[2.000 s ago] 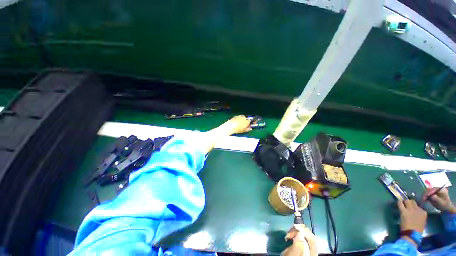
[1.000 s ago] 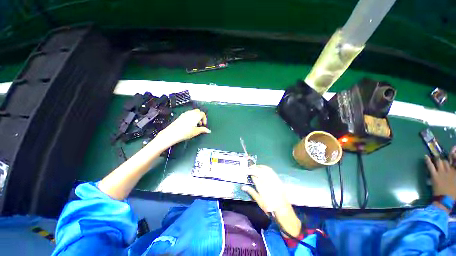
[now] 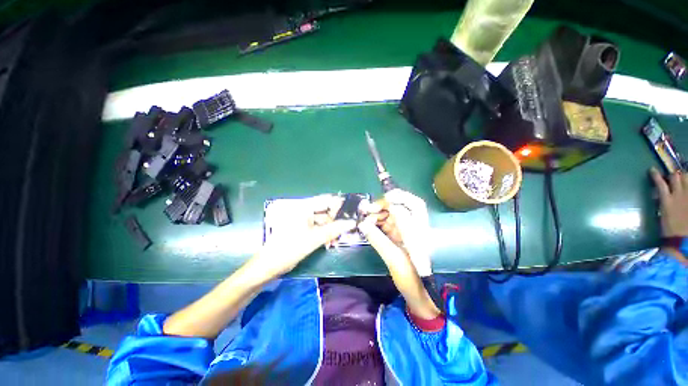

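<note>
My left hand [image 3: 311,226] and my right hand [image 3: 394,226] meet over the pale work plate [image 3: 281,213]. A small black module [image 3: 350,206] is between their fingertips above the plate's right part; the left fingers grip it and the right fingertips touch it. The soldering iron [image 3: 383,178] is also in my right hand, its thin metal tip pointing up and away over the green bench. A loose pile of black modules [image 3: 162,158] lies at left, with a ribbed block at its top. The hands hide much of the plate.
A tan cup of tiny whitish parts [image 3: 446,183] stands right of my hands. Behind it are a black fan [image 3: 441,94] and the soldering station [image 3: 528,113] with cords. A black crate [image 3: 45,181] is at left. Another person's hand [image 3: 671,203] is at the right edge.
My left hand has moved from beside the pile to the plate, now with a black module. My right hand stays near the plate with the iron. The view has shifted.
</note>
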